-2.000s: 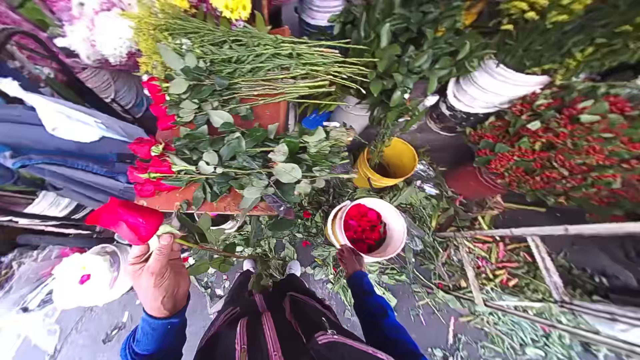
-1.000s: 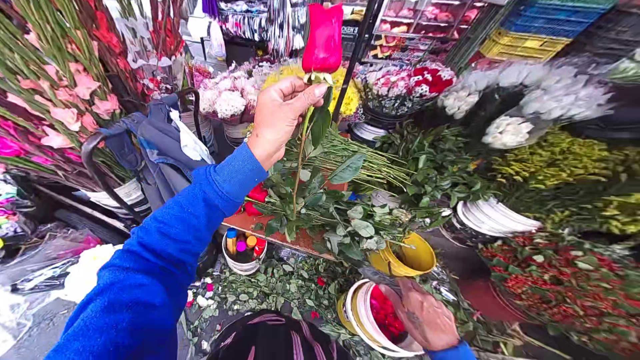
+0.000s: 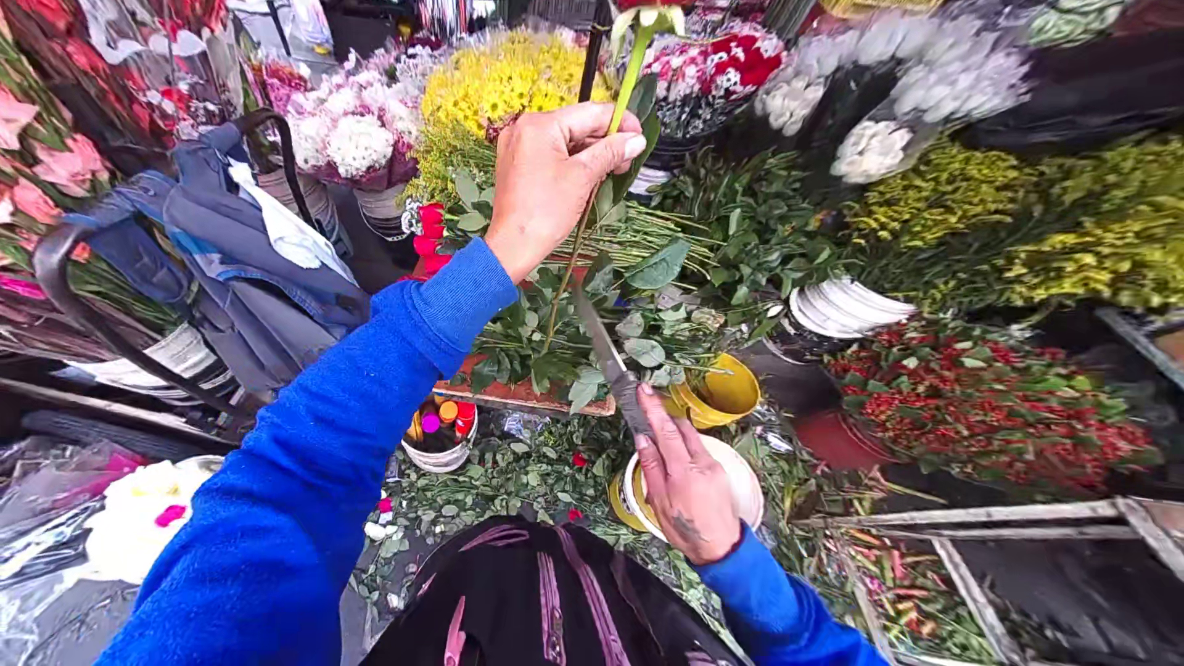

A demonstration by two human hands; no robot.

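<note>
Raised at the upper middle, my left hand (image 3: 560, 176) pinches the green stem of a red rose (image 3: 647, 17) just under its head, which the top edge cuts off. The long leafy stem hangs down below the fingers. My right hand (image 3: 680, 476) grips a knife (image 3: 606, 356) with a dark wrapped handle, its blade pointing up and left beside the lower stem. Under the right hand stands a white bucket (image 3: 740, 476). More red roses (image 3: 430, 231) lie with cut stems and leaves on a reddish work surface (image 3: 527, 398) behind.
A yellow bucket (image 3: 726, 393) and a small bucket of colourful caps (image 3: 444, 435) stand near the work surface. Blue-grey cloth (image 3: 250, 268) hangs on a metal handle at left. Red berry branches (image 3: 990, 407) and a wooden frame (image 3: 980, 513) are at right. Leaf litter covers the ground.
The rose in my left hand is now partly out of view at the top. A knife now shows in my right hand beside the stem. The view has swung upward since the oldest frame.
</note>
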